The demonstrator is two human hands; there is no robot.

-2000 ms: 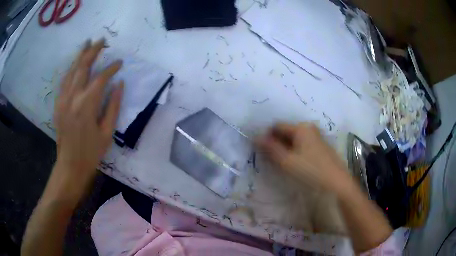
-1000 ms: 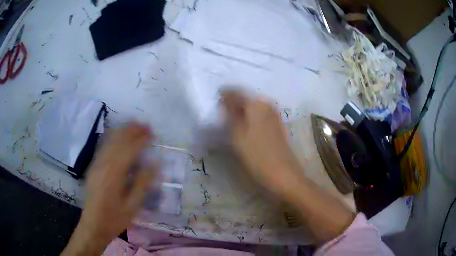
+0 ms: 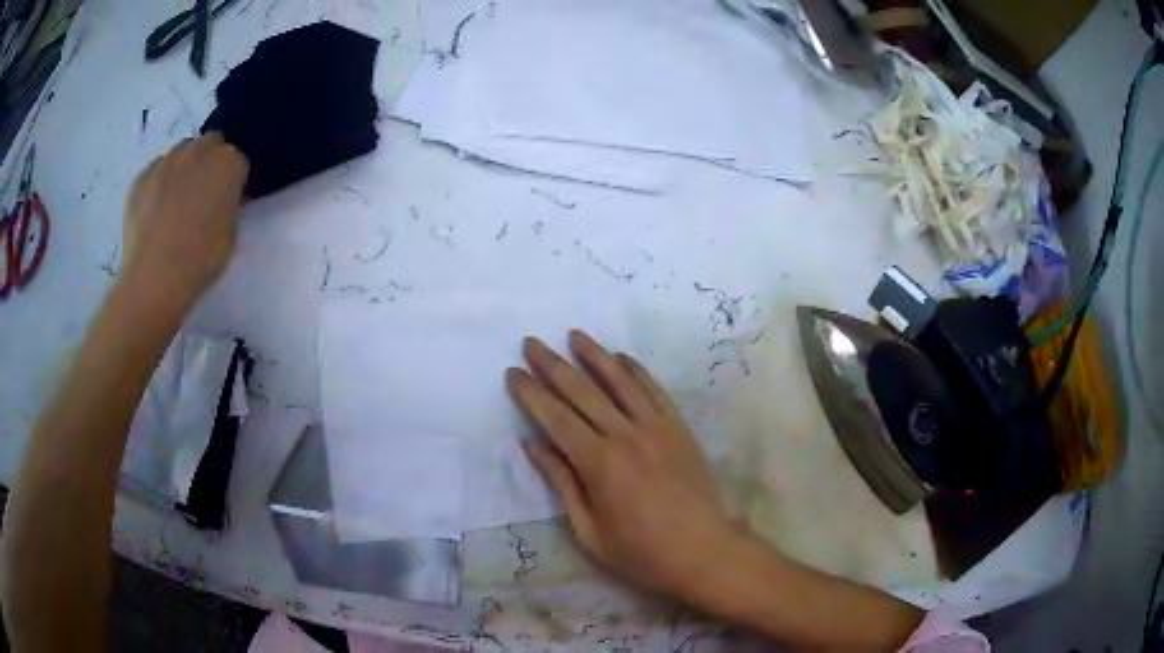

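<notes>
A white backing sheet [image 3: 421, 383] lies flat near the table's front. My right hand [image 3: 613, 447] rests flat on its right part, fingers spread, holding nothing. The grey metal pocket template [image 3: 370, 565] lies at the near edge, partly under the sheet. My left hand [image 3: 192, 204] is at the near left corner of the stack of black pocket pieces [image 3: 306, 102], with its fingertips on the cloth. Whether it grips a piece cannot be told.
Pressed pockets [image 3: 179, 415] lie at left, partly behind my left forearm. A steam iron [image 3: 894, 408] stands at right, beside a yellow bundle [image 3: 1079, 396] and cream scraps [image 3: 945, 179]. White pieces [image 3: 613, 89] lie at the far side; red-handled scissors [image 3: 26, 242] at far left.
The white sheet has come from the far side and now lies flat, partly over the template. My left hand has moved up and left to the black stack. My right hand has come to rest.
</notes>
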